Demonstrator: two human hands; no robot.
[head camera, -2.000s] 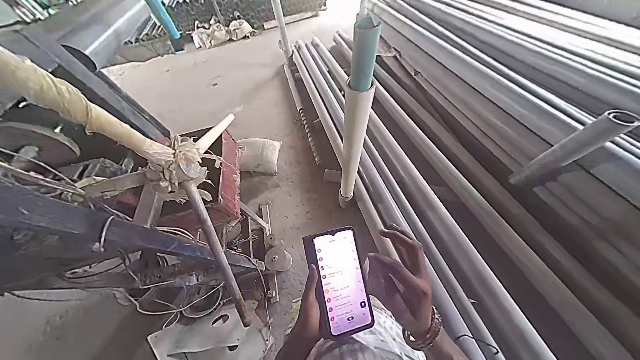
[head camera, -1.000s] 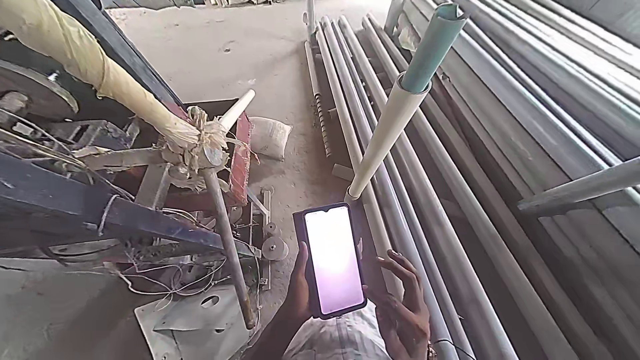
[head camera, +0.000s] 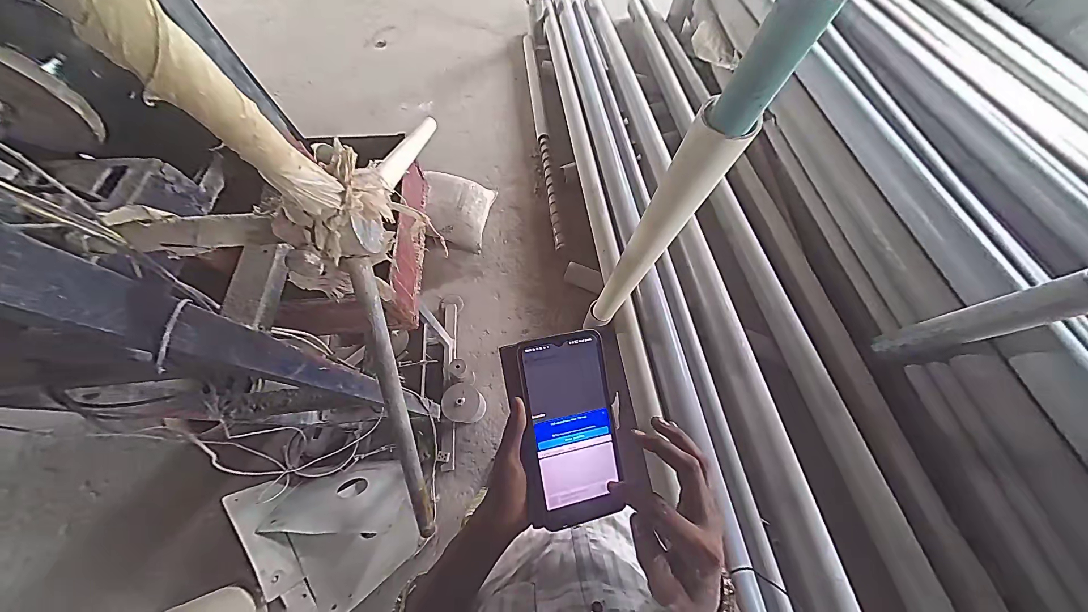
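Observation:
A smartphone (head camera: 569, 433) with a lit screen, in a dark case, stands tilted toward me at the lower middle. My left hand (head camera: 508, 472) grips its left edge and lower part. At its lower right side is my right hand (head camera: 676, 501), fingers curled and spread, the thumb at the screen's lower right edge. Most of the left fingers are hidden behind the phone. Just beyond the phone, a cream pipe (head camera: 671, 221) with a green pipe (head camera: 773, 64) in its upper end leans upward.
Long grey pipes (head camera: 722, 323) lie in rows along the right. To the left stands a machine with a dark metal beam (head camera: 187, 331), loose wires and a wrapped pipe (head camera: 212, 106). A white sack (head camera: 459, 210) lies on the floor beyond a metal plate (head camera: 340, 535).
The phone's screen has gone from a list, through a mostly blank page, to a dark upper part with a blue panel. My right thumb has come to the screen's edge. The view has shifted somewhat.

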